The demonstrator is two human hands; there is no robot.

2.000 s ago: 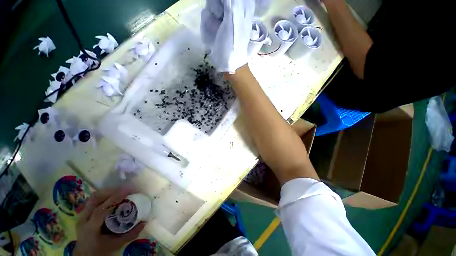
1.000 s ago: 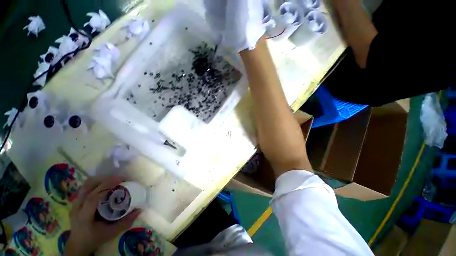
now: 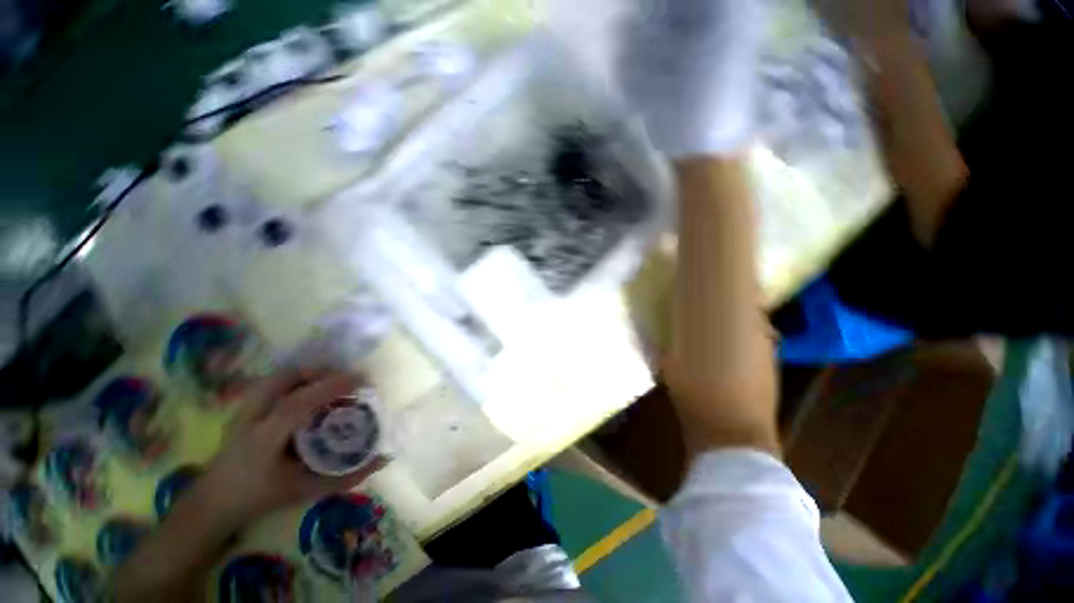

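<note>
The view is blurred. My bare left hand [image 3: 273,454] is shut around a white cup-shaped housing [image 3: 339,432], its open ringed end facing up, over the printed sheet [image 3: 262,524]. My right hand [image 3: 689,77], in a white glove, is at the top, beyond the far right part of the white parts tray [image 3: 406,265]. Its fingers are blurred and partly cut off by the top edge, so I cannot tell whether it holds anything. Tiny black bits [image 3: 577,165] are scattered in the tray, near a pale block [image 3: 512,295].
Black-centred white parts [image 3: 274,231] and white finned parts [image 3: 368,116] lie left of the tray, with a black cord [image 3: 141,177] along the back. White housings [image 3: 813,94] stand beyond my right hand. A person's arm [image 3: 913,106] is at right, above cardboard boxes [image 3: 907,436].
The camera view has shifted, so the tray and sheet sit further right and the sheet higher. My left hand still holds the housing. My gloved hand remains near the tray's far side.
</note>
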